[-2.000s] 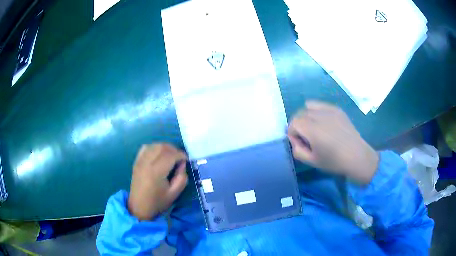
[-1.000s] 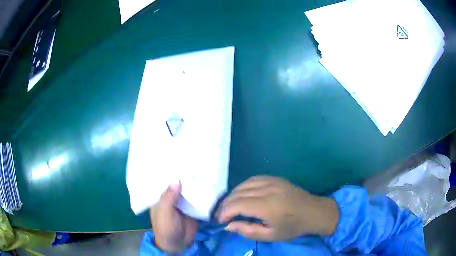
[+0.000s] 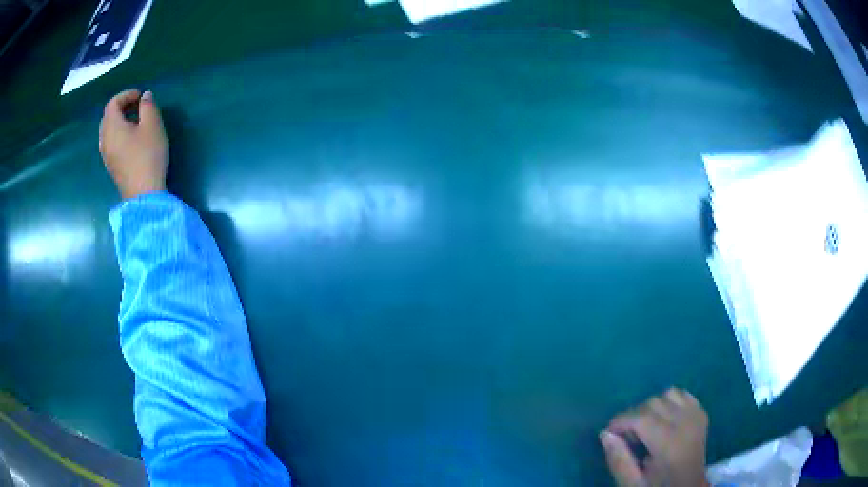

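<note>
My left hand is stretched out at the upper left, its fingers curled, with nothing visible in it. It is just below a dark panel with small white squares and a white border at the upper left edge, not touching it. My right hand is at the lower right, slightly blurred, fingers curled, nothing seen in it. The fanned stack of white empty bags lies at the right, with a triangle mark on the top one.
The green work surface has a seam at the back. White flat bags lie at the far top centre and far top right. A clear plastic bag is below the table edge at the lower right, beside yellow-green cloth.
The white bag held in front of me is gone from view. My left hand has moved forward to the upper left; my right hand has moved right. The view has shifted.
</note>
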